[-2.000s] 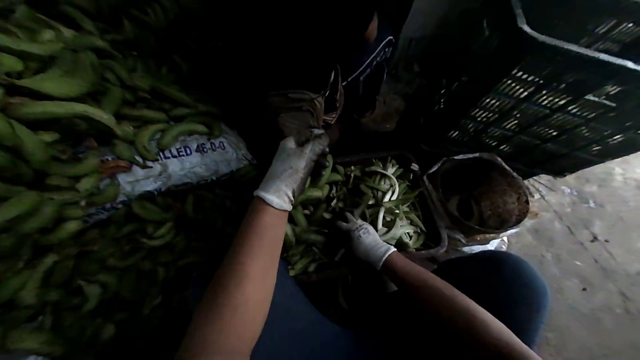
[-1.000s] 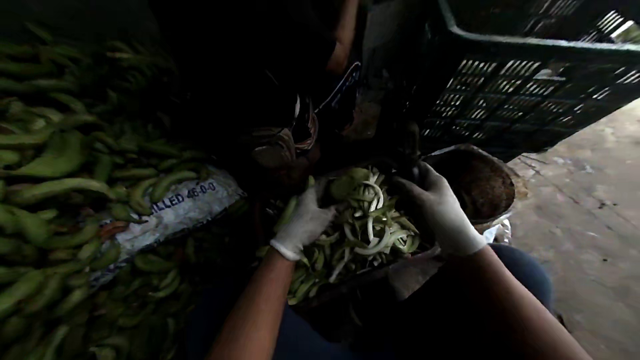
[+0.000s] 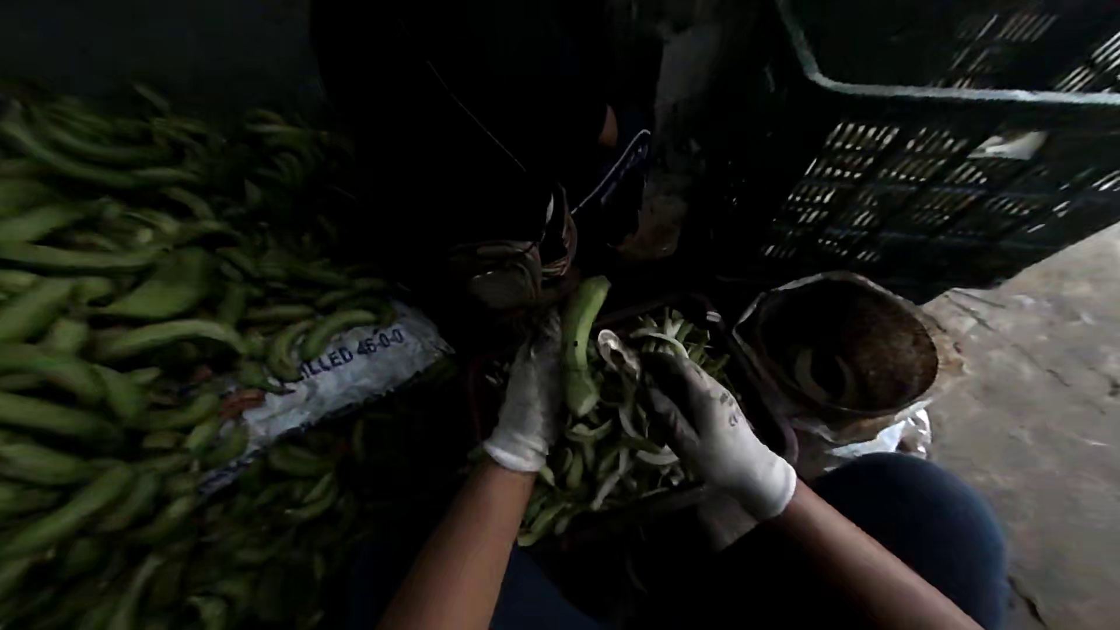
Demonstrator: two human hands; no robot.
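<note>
My left hand (image 3: 532, 398), in a pale glove, holds a green banana or plantain (image 3: 581, 350) upright along its thumb side. Just to the right is my right hand (image 3: 713, 424), in a pale glove with dark, soiled fingers. Its fingers are bent close to a small, pale, curved thing (image 3: 618, 352); whether they grip it is too dark to tell. Both hands are above a dark tray (image 3: 781, 420) with green and whitish peel strips (image 3: 612, 477) in it. The fingertips of both hands are partly hidden in shadow.
Many green bananas or plantains (image 3: 131, 337) are heaped at the left, around a printed white sack (image 3: 350, 372). A stained round bucket (image 3: 910, 354) stands right of the tray, before a dark slatted plastic crate (image 3: 927, 188). Another person in dark clothing (image 3: 464, 114) is opposite.
A green banana now shows upright in my left hand. Two seconds ago my right hand lay low on the peels; a second ago it was raised at the tray's right, and now it is nearer my left.
</note>
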